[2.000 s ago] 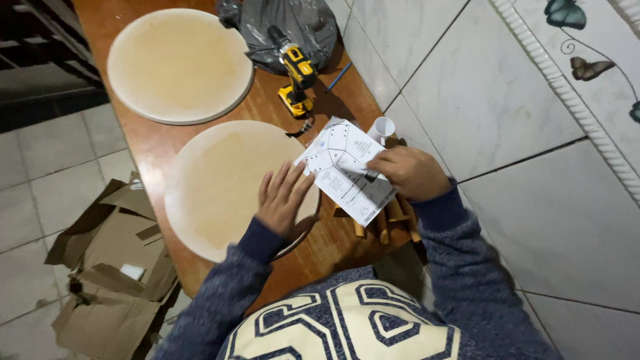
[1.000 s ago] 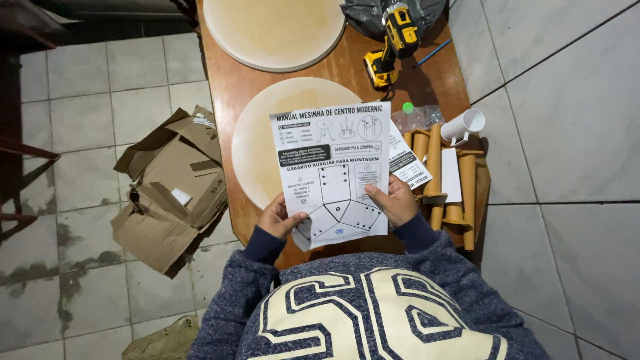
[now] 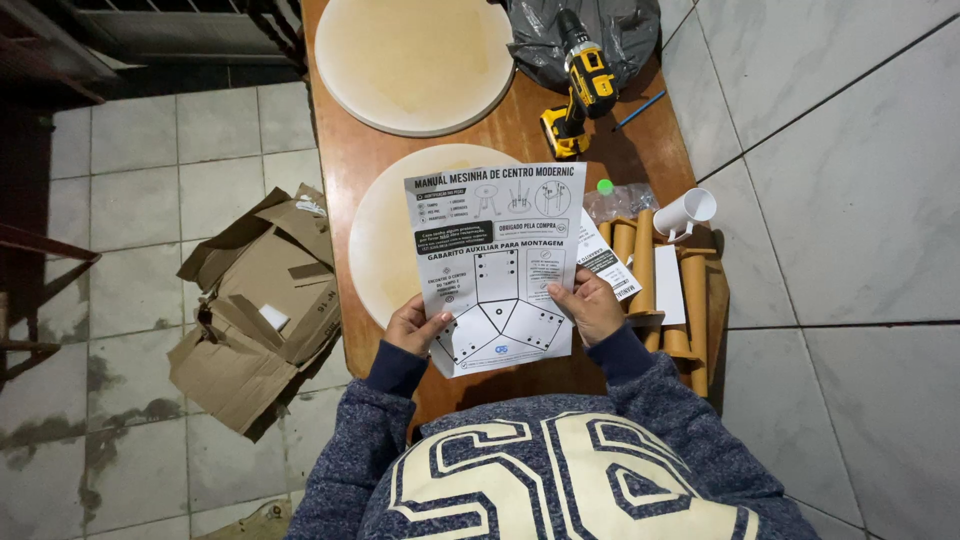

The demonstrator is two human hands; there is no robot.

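My left hand (image 3: 417, 327) and my right hand (image 3: 591, 306) grip the lower left and right edges of a printed paper instruction sheet (image 3: 495, 270). The sheet bears writing, small drawings and a three-armed template, and faces me. Behind it, partly hidden, a round pale tabletop disc (image 3: 382, 217) lies on the wooden table (image 3: 337, 172). A second disc (image 3: 412, 64) lies farther back. Right of my right hand are several orange-brown tapered legs (image 3: 643, 259) with mounting plates, and another printed sheet (image 3: 609, 262) lies partly under the held one.
A yellow and black DeWalt cordless drill (image 3: 589, 79) stands near a grey plastic bag (image 3: 536, 37) and a blue pencil or pen (image 3: 639, 111). A white mug (image 3: 686, 213) is beside the legs, near a clear bag (image 3: 622, 201). Torn cardboard (image 3: 262, 315) lies on the tiled floor. Tiled wall at right.
Two seconds ago the sheet lay low over the table, with my left hand at its left edge; since then both hands have raised it in front of me. The view has shifted.
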